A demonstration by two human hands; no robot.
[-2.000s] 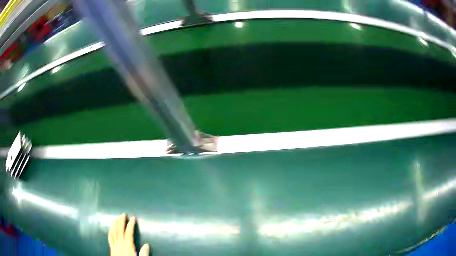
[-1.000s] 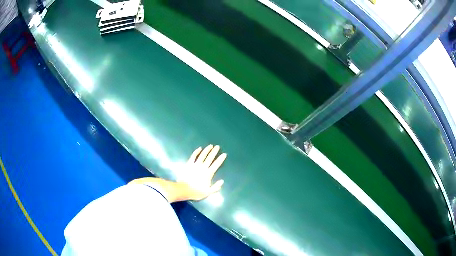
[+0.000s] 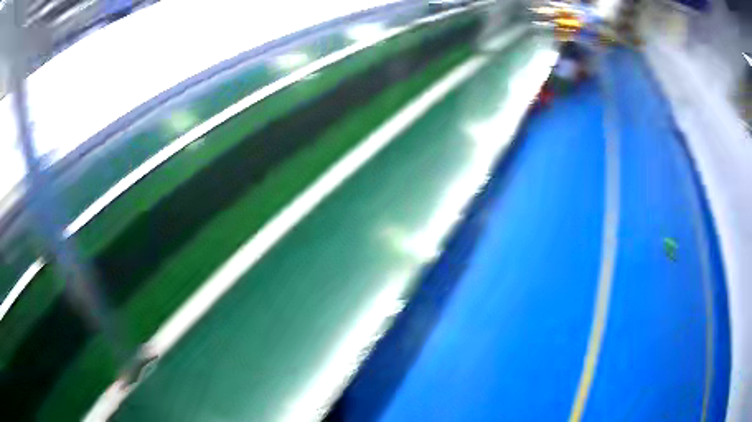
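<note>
Neither of my hands is in the picture. Nearest in front of me is the glossy green bench top point(image 3: 330, 247), running from the lower left to the upper right. A white rail point(image 3: 309, 198) lies along its far side. Beyond the rail is the green conveyor belt point(image 3: 198, 239) with a dark band along it. The picture is blurred.
A grey post point(image 3: 70, 255) rises from the rail at the left. Right of the bench is a blue floor point(image 3: 511, 272) with a yellow line point(image 3: 611, 214) and a small green thing point(image 3: 670, 247). Blurred shapes, perhaps a person, show at the far end.
The view has swung to the right along the bench. The hand and sleeve seen on the bench before have left the picture, and so has the stack of white pieces.
</note>
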